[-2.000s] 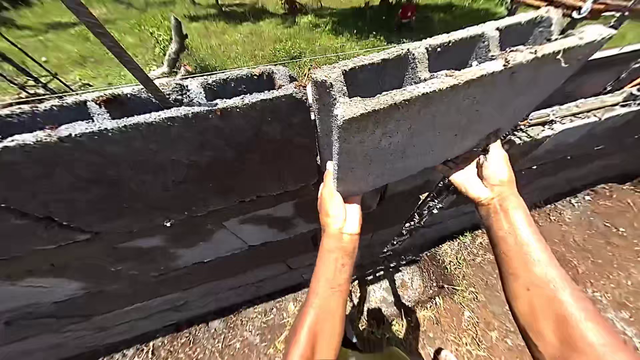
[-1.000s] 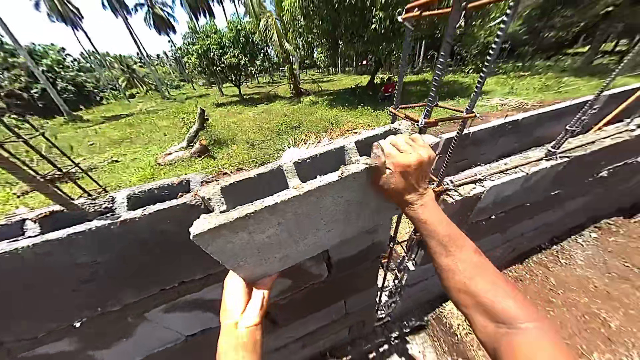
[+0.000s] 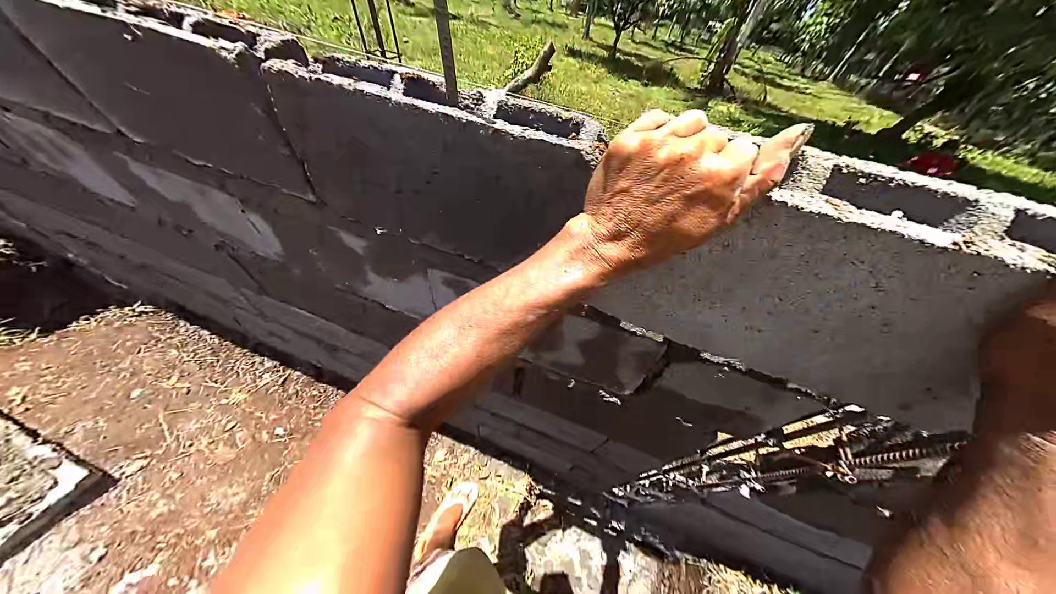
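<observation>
A hollow concrete block (image 3: 808,289) lies along the top of the block wall (image 3: 429,165), beside the course to its left. My left hand (image 3: 681,177) is curled over the block's upper edge near its left end, the thumb pointing right; its fingertips are hidden. At the right edge of the view my right hand (image 3: 1019,355), blurred and in shadow, is against the block's right part, with its fingers not clearly visible. The open cores show along the block's top, and below its right part is a steel rebar cage (image 3: 800,454).
An upright bar (image 3: 445,49) rises from the wall, and a thin string runs along its far side. Grass and a tree stump (image 3: 532,70) lie beyond. My sandalled foot (image 3: 445,516) is on the ground near the wall, with a concrete slab edge (image 3: 49,487) at lower left.
My left hand has moved from beneath the block to its top edge. My right hand has left the top edge, where it was one second ago. The view has turned down.
</observation>
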